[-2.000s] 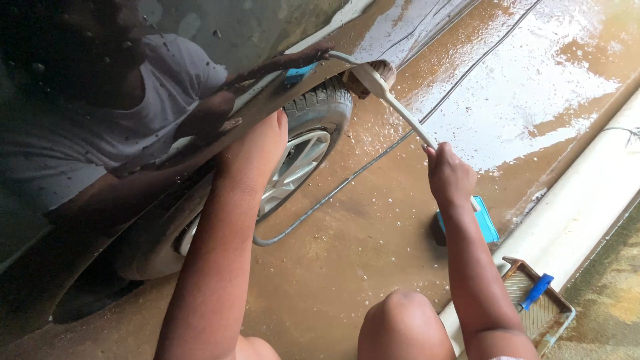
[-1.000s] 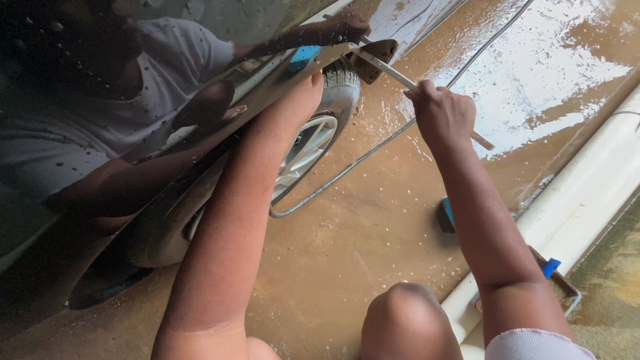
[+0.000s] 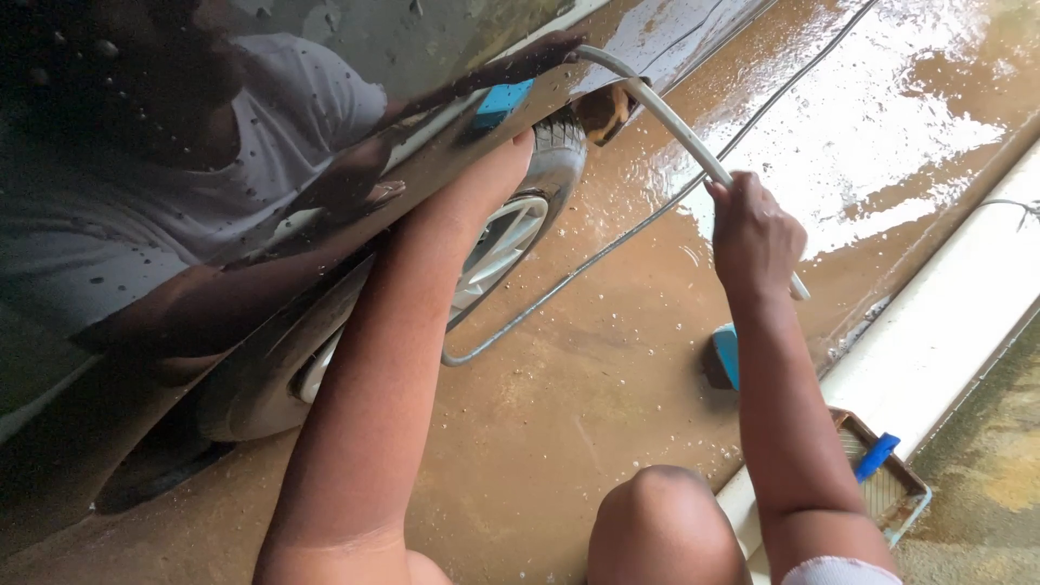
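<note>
My right hand point(image 3: 757, 231) is closed around a light-coloured stick-like handle point(image 3: 678, 126), whose upper end reaches the dark, wet car body point(image 3: 455, 162) by the wheel arch; the tool's head is not plain to see. My left forearm reaches up to the wheel arch, and my left hand point(image 3: 520, 150) is mostly hidden behind the panel edge above the tyre point(image 3: 561, 154). Whether it holds anything does not show. Below the arm the silver wheel rim point(image 3: 508, 244) is partly visible. The glossy panel mirrors my body and a blue object.
A grey hose point(image 3: 569, 280) crosses the wet brown floor point(image 3: 561, 439). A blue-topped brush or block point(image 3: 725, 357) lies near my right forearm. Beyond it are a white pipe point(image 3: 934, 313) and a paint tray point(image 3: 922, 496) with a blue handle point(image 3: 877, 457). My knee is at the bottom.
My right hand has shifted about on the light handle, first further down it, then closer to the car. My left arm remains at the wheel arch.
</note>
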